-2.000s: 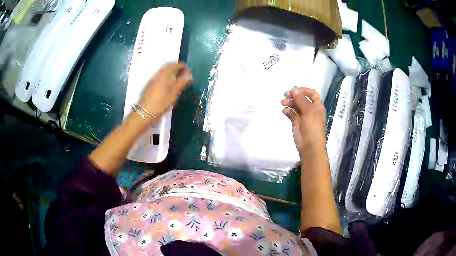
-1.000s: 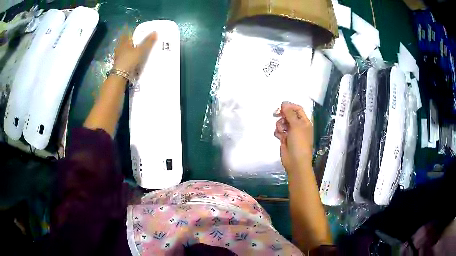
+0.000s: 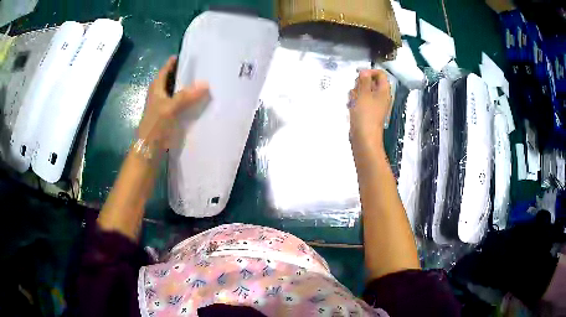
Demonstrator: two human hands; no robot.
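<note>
A long white laminator unit (image 3: 217,117) is raised and tilted over the bench, its top end nearer the camera. My left hand (image 3: 164,111) grips its left edge, thumb on the white face, fingers hidden behind. A stack of clear poly bags (image 3: 310,155) lies flat right of the unit, its far end inside a brown carton (image 3: 341,15). My right hand (image 3: 370,102) is over the stack's right edge with its fingers curled; I cannot tell if it pinches anything.
Two bare white units (image 3: 74,93) lie side by side at the left. Several bagged units (image 3: 470,155) lie at the right, with loose white foam pieces (image 3: 436,46) behind them. Blue boxes (image 3: 518,46) are at the far right. A dark sleeve shows at the lower right.
My left hand has taken hold of the unit and lifted its far end off the bench, tilting it rightward. My right hand has moved farther up along the bag stack.
</note>
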